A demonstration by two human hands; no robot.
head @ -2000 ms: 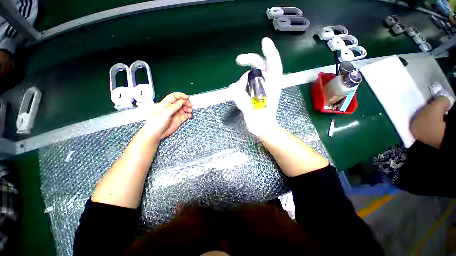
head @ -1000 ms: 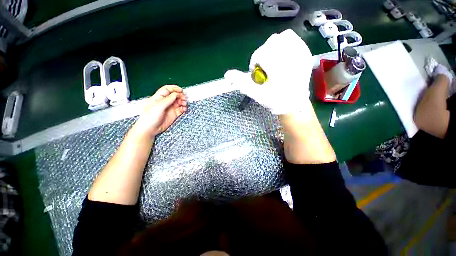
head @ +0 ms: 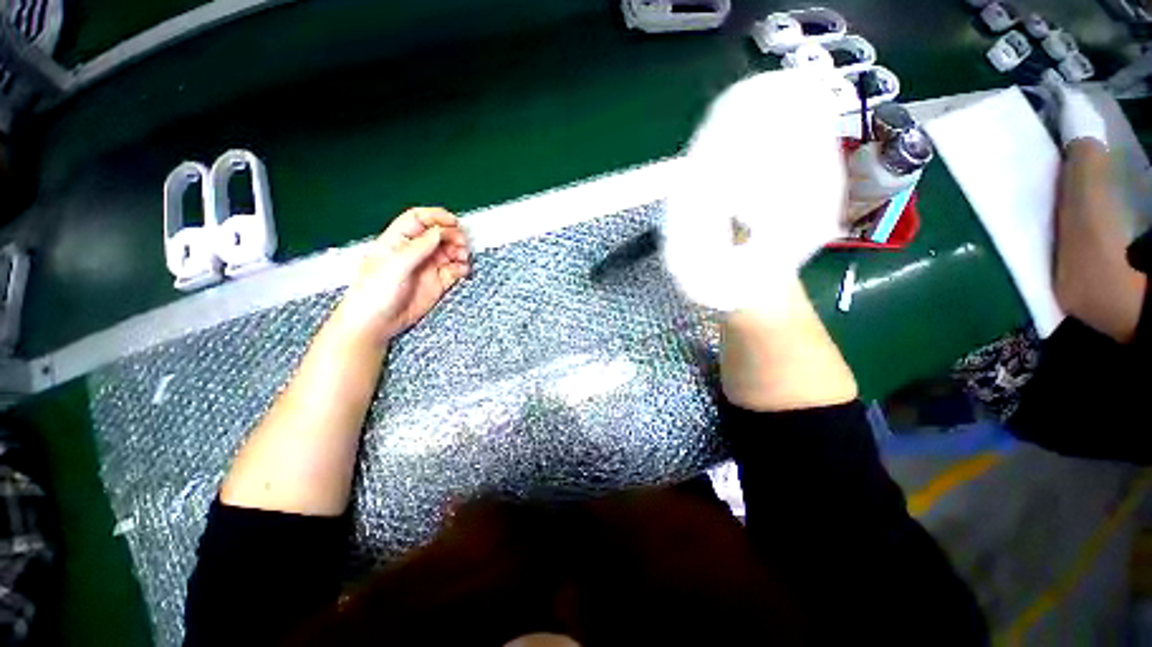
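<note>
My left hand, bare, rests empty with loosely curled fingers at the rail edge, above the left part of the silvery bubble wrap mat. My right hand, in a white glove washed out by glare, is raised over the mat's right end. Its fingers cannot be made out. A small yellow-brown patch of the mallet shows at the glove; the rest is hidden. A dark long shape, handle or shadow, shows left of the glove over the mat.
Two white loop-shaped parts stand side by side on the dark green belt. More lie at the far right. A red tray with a dispenser bottle is beside my right hand, partly covered. Another person's gloved hand is at a white sheet.
My right hand has turned and moved right, now partly covering the red tray; less of the mallet shows. The pair of loop parts has shifted left with the belt. My left hand stays nearly still.
</note>
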